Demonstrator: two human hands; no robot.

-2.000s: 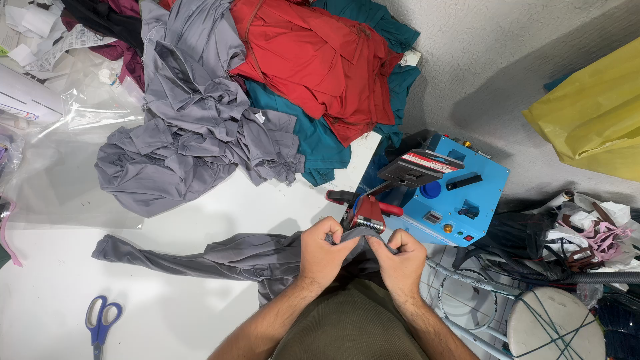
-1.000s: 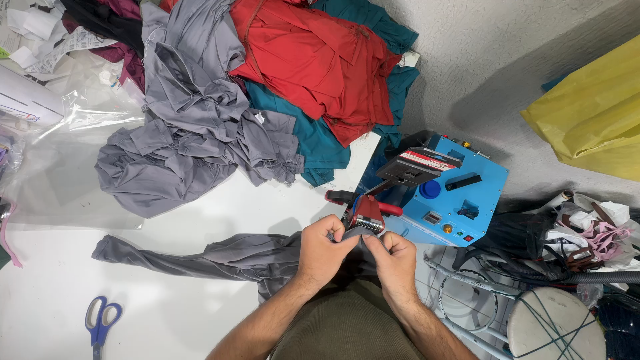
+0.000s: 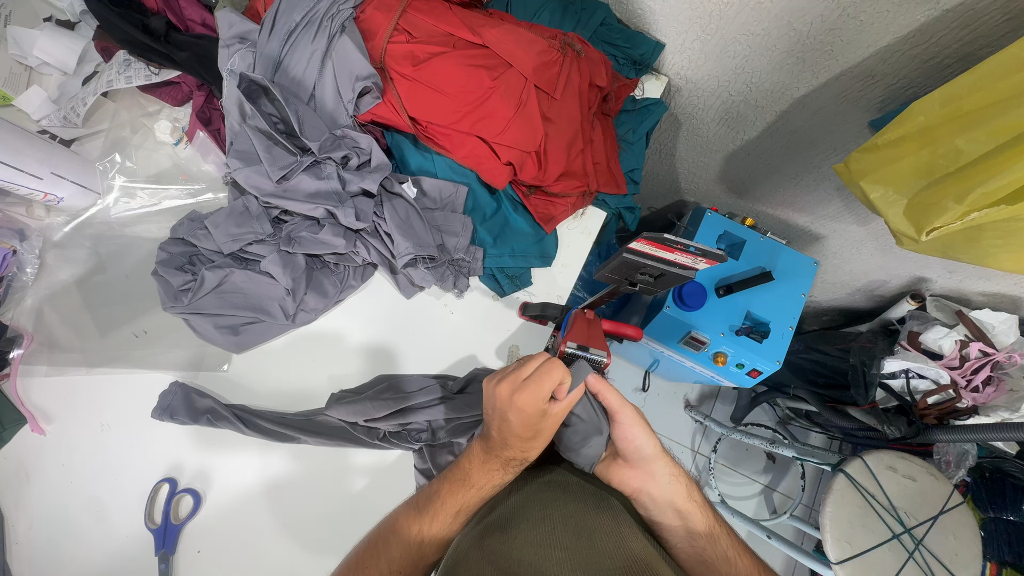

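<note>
A grey fabric garment (image 3: 384, 412) stretches across the white table toward me, with its near part between my hands. My left hand (image 3: 524, 404) grips a piece of it, fingers curled, just below the toothed head of a red trimming device (image 3: 586, 336). My right hand (image 3: 628, 436) pinches the same cloth from the right, the thumb pointing up near the teeth. The edge of the fabric lies at the teeth; whether it touches them I cannot tell. The device is clamped at the table's edge, beside a blue machine box (image 3: 736, 296).
Heaped grey garments (image 3: 296, 200), a red garment pile (image 3: 496, 96) and teal fabric (image 3: 512, 232) cover the table's far side. Blue-handled scissors (image 3: 170, 516) lie at the near left. A clear plastic bag (image 3: 120, 296) is at left, a round stool (image 3: 900, 512) at lower right.
My right hand has turned and now sits lower beside the cloth, with its thumb extended upward. A fold of grey fabric now hangs between my hands.
</note>
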